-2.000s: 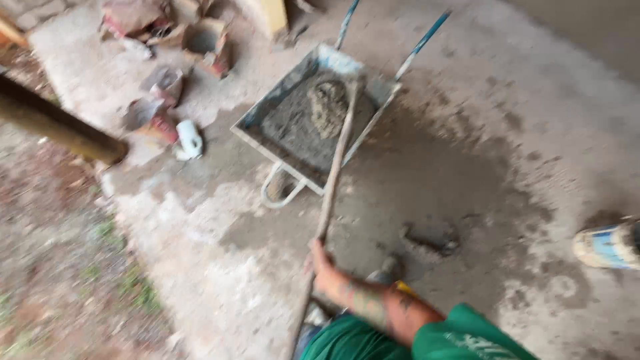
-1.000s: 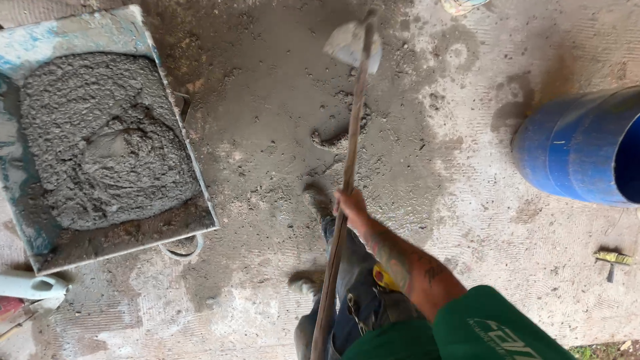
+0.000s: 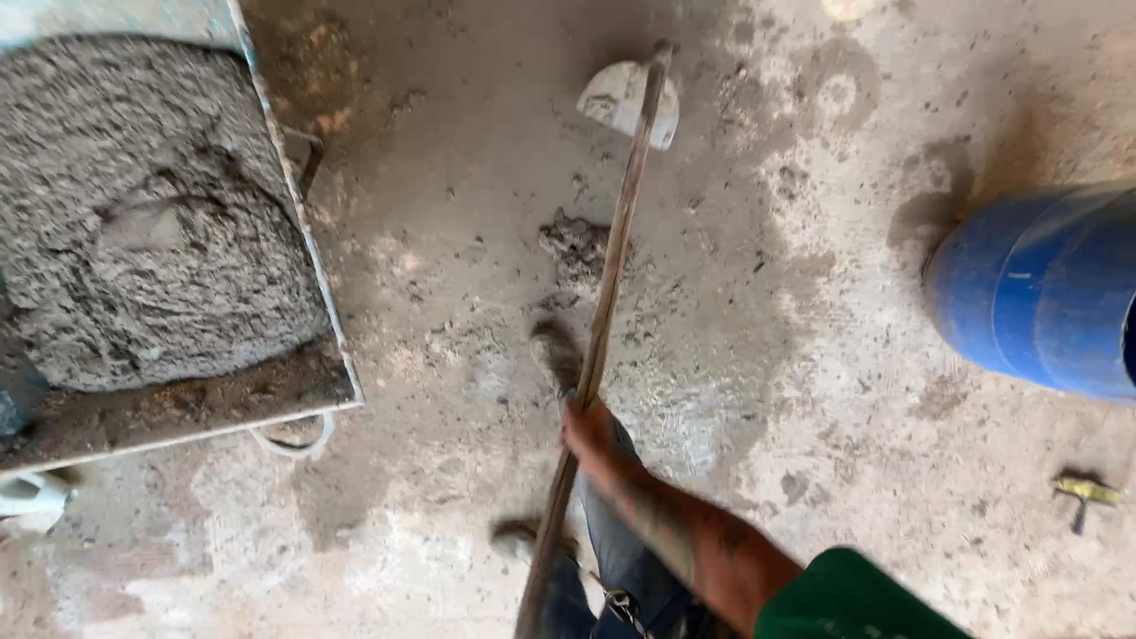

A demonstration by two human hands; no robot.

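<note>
My right hand point(image 3: 590, 435) is closed around the long wooden handle of a hoe point(image 3: 612, 257), above my legs and boots. The handle runs from the bottom edge up to the hoe's rounded, pale blade point(image 3: 617, 98), which is crusted with mortar and held over the wet concrete floor. My left hand is out of view. Beneath the handle, a small clump of wet mortar point(image 3: 572, 244) lies on the floor. At the left, a metal wheelbarrow tray point(image 3: 306, 222) holds a mass of wet grey mortar point(image 3: 160, 213) with a low mound in it.
A blue plastic barrel point(image 3: 1038, 284) lies on its side at the right. A yellowish hand tool point(image 3: 1084, 490) lies on the floor below it. A white plastic container point(image 3: 35, 501) sits at the lower left, beside the tray. Damp patches and mortar crumbs mark the concrete floor point(image 3: 444, 497).
Two seconds ago the hoe's head was at the wheelbarrow's mortar; it is now over the floor to the right of the tray. My right hand has stayed on the handle. The view has swung considerably.
</note>
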